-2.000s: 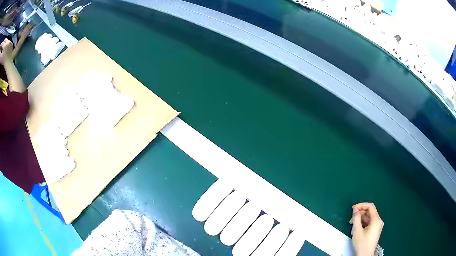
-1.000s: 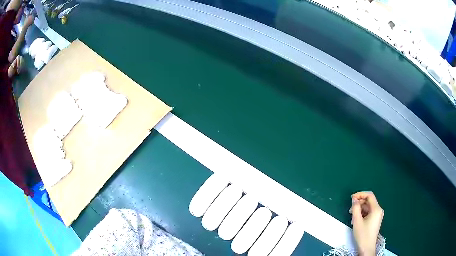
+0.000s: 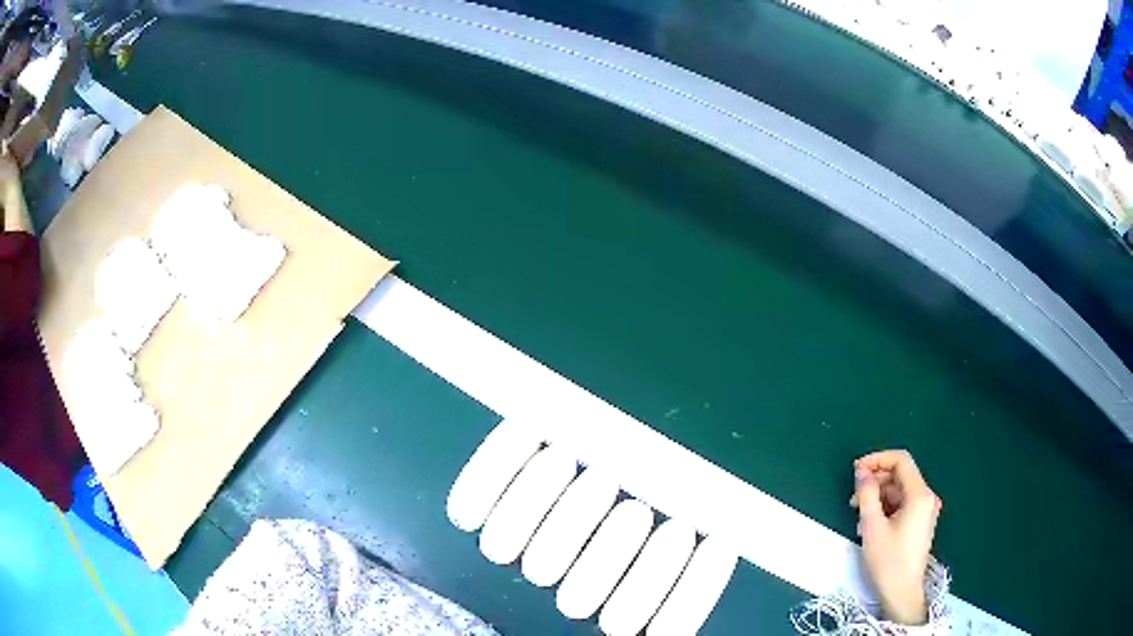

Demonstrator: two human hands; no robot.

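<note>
Several white rounded stacks of oval tags (image 3: 601,559) lie side by side on the dark green work surface, with their upper ends at the white edge strip. My right hand (image 3: 897,522) is over the green belt by the strip, to the right of the stacks. Its fingers are curled, with thumb and fingertips together, and no object shows in it. White threads of the sleeve hang at its wrist. A speckled sleeve (image 3: 311,578) shows at the lower left, but my left hand is not visible.
A tan cardboard sheet (image 3: 267,373) with more white stacks (image 3: 205,255) lies at left. A person in dark red (image 3: 27,373) is beyond it. The green belt (image 3: 559,236) runs between the white strip (image 3: 497,373) and a grey rail (image 3: 746,112). Small yellow pieces show at the far upper left.
The view has shifted slightly, so the cardboard and stacks appear further left. My right hand appears slightly higher, its fingers still curled. The other person's arms have moved.
</note>
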